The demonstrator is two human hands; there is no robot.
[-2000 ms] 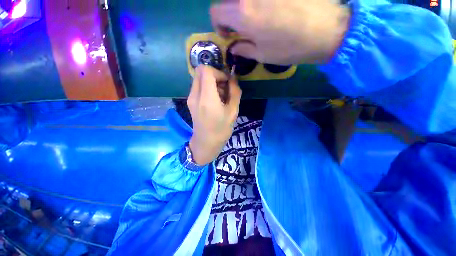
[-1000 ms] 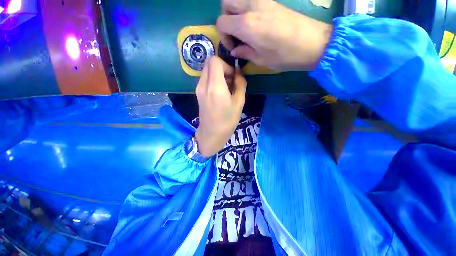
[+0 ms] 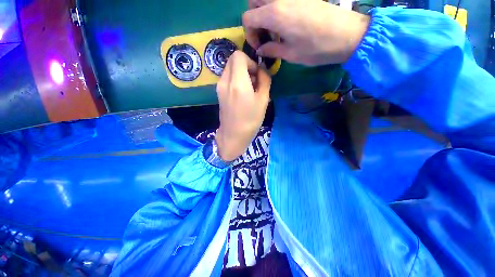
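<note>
The yellow fixture (image 3: 198,77) lies on the green bench top. Its left seat holds a round unit (image 3: 184,62) with a silvery ringed face. Its middle seat holds a similar round unit (image 3: 219,55). The right seat, dark inside, is mostly hidden by my hands. My left hand (image 3: 241,97) is over the fixture's right part, with thumb and finger pinched around a small thin part (image 3: 260,59). My right hand (image 3: 304,33) comes in from the right, fingers bent at the right seat, almost touching my left fingertips. What its fingertips hold is hidden.
An orange-red base plate (image 3: 54,92) with a purple-pink glow lies left of the fixture. Part of a purple-lit lamp shows at the top left corner. Clear plastic film (image 3: 142,125) hangs at the bench's front edge. Dark cables and a yellow item are right of my body.
The fixture appears further left in view. My hands have moved from the middle seat to the right seat. The middle unit, dark and covered before, now shows a silvery face.
</note>
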